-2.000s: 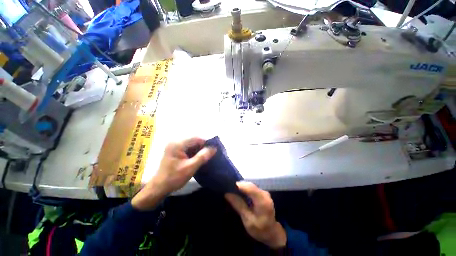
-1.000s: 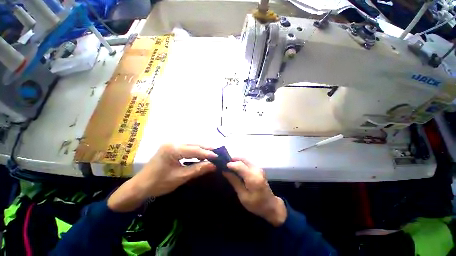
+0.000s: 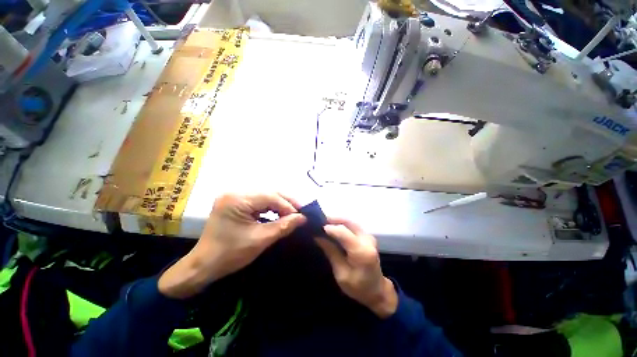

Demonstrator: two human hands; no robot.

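Note:
A black fabric strip (image 3: 314,213) is held between my two hands at the table's front edge, with its small folded end pointing up. My left hand (image 3: 241,233) pinches it from the left between thumb and fingers. My right hand (image 3: 354,259) grips it from the right, just below the end. The strip's lower part merges with the dark cloth over my lap and cannot be told apart. The white sewing machine (image 3: 517,104) stands behind to the right, its needle area (image 3: 374,122) away from the fabric.
A white-handled pointed tool (image 3: 457,202) lies right of my hands. Cardboard with yellow printed tape (image 3: 174,139) covers the table's left part. Another machine (image 3: 31,104) stands far left. Black and neon-green garments (image 3: 87,307) lie below the table edge, also at right (image 3: 594,335).
Over two seconds, my hands have drawn closer together and the strip shows shorter between them. In the last second they barely moved; the view has shifted slightly.

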